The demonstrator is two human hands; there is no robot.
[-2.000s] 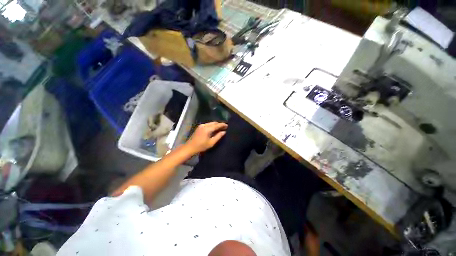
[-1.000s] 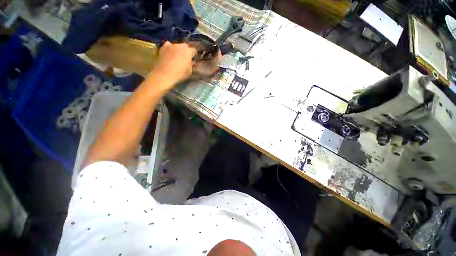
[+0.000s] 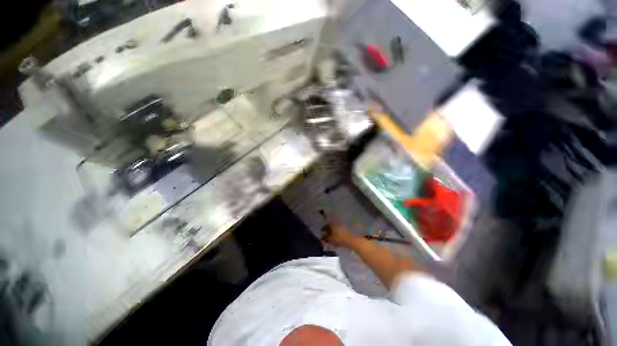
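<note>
My right hand [image 3: 336, 235] reaches down beside the grey floor area right of the table edge, below the sewing machine. It is small and blurred. A small dark shape shows at its fingertips, and I cannot tell whether the hand holds it. My left hand is not in view. The off-white sewing machine head [image 3: 250, 67] lies across the upper left, blurred. Its dark needle and hook area [image 3: 145, 159] is over the worn white table [image 3: 40, 203].
A white plastic bin [image 3: 399, 219] with a red bag [image 3: 436, 211] and a green-and-clear bag stands right of my hand. A thin dark rod [image 3: 387, 238] shows by my forearm. Yellow material [image 3: 429, 138] lies behind the bin. A grey surface [image 3: 406, 81] holds a small red item.
The view has swung right, from the tool bag to the machine's right end and the bin. My left hand, earlier at the tool bag, has left the picture. My right hand and forearm now show.
</note>
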